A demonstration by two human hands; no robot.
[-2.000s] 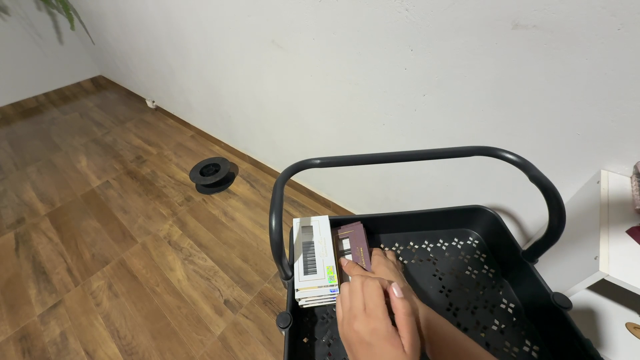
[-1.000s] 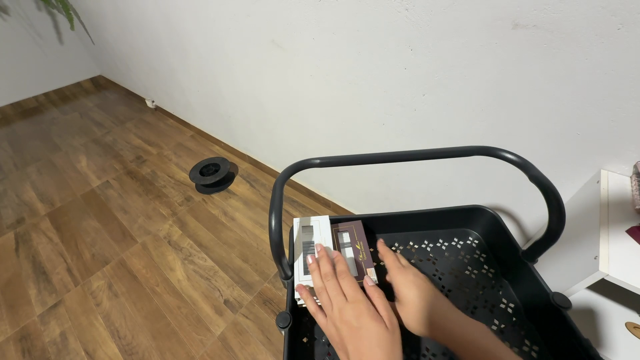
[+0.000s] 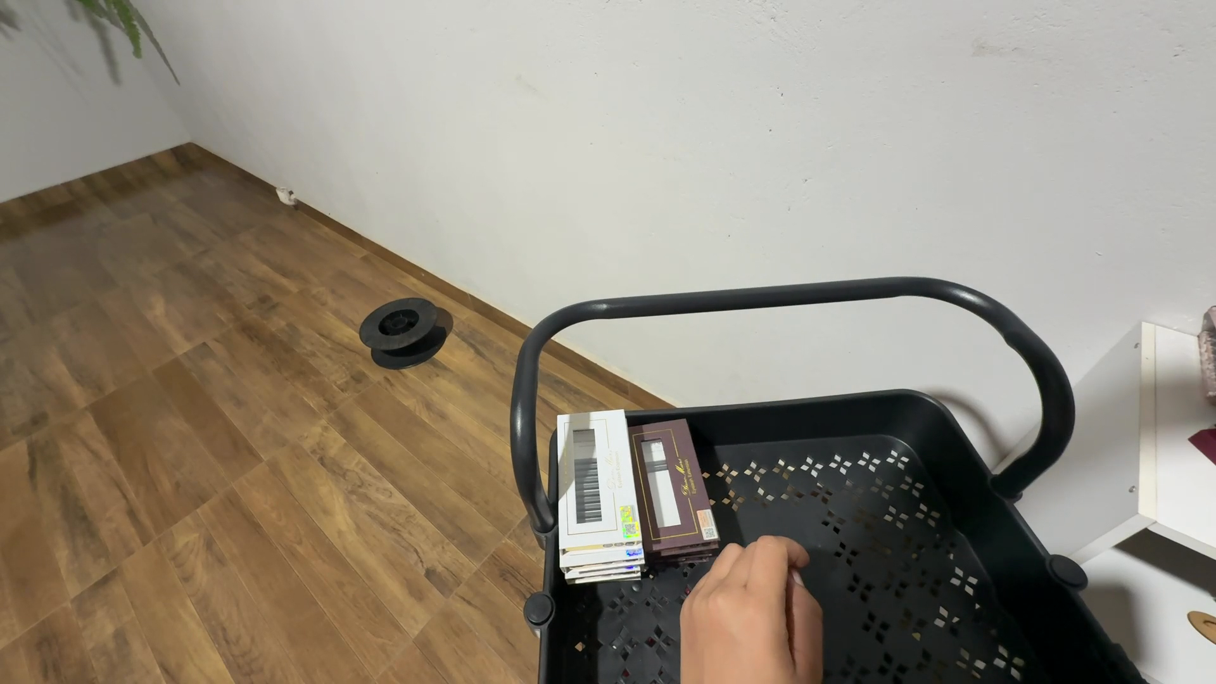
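My left hand is over the black perforated basket, its fingers curled together and no object visible in them. Its fingertips are just to the lower right of a stack of dark maroon boxes with clear windows. Touching that stack on its left is a taller stack of white eyelash boxes, whose top box shows rows of black lashes through a window. Both stacks lie flat in the basket's far left corner. My right hand is out of view.
The basket's dark handle arches up in front of the white wall. A black plastic spool lies on the wood-look floor at the left. White shelving stands close to the basket's right side.
Both hands were at the boxes before. My left hand has moved off them to the lower right, and my right hand has left the view. Both box tops are now uncovered.
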